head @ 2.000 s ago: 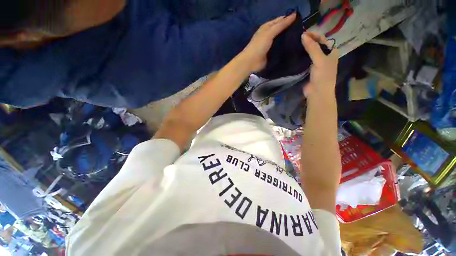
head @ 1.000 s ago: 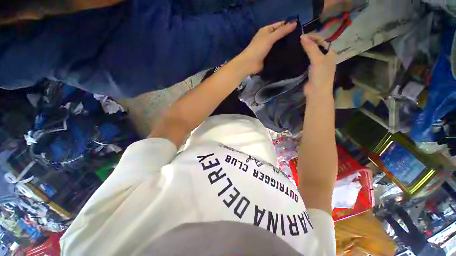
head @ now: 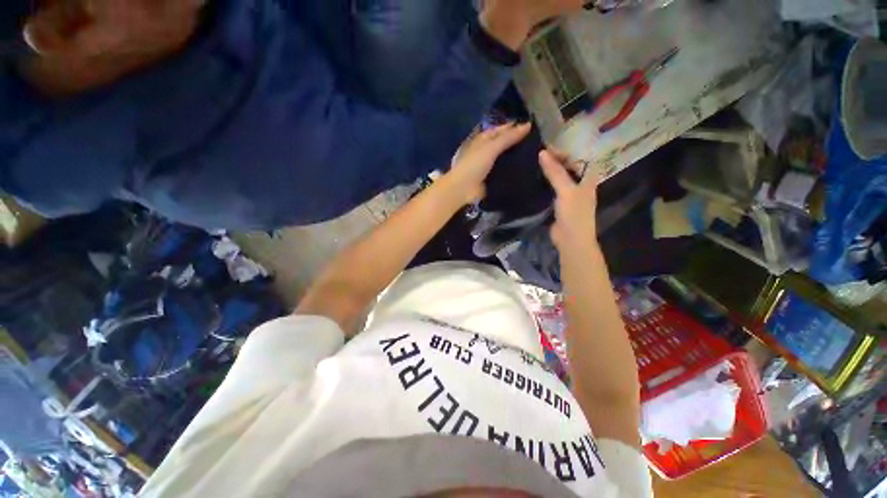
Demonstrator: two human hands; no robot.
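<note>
A black fabric piece (head: 515, 185) hangs between my two hands at the top centre, by the corner of a worn pale table (head: 681, 92). My left hand (head: 486, 158) holds its left side, fingers stretched towards the table corner. My right hand (head: 572, 199) pinches its right edge near the table's front edge. A grey, curled fabric edge (head: 496, 238) hangs below. The fingertips partly merge with the dark cloth. A red-handled tool (head: 624, 103), like pliers or snips, lies on the table beyond my right hand.
A person in dark blue clothing (head: 292, 117) fills the upper left, close to my left arm. A red plastic basket (head: 754, 413) with white material stands lower right, near a gold-edged tin (head: 827, 340). Dark bundles (head: 165, 321) lie left.
Both hands have moved down and slightly left in the view with the black fabric. More of the table and the whole red-handled tool now show. The person in blue has shifted.
</note>
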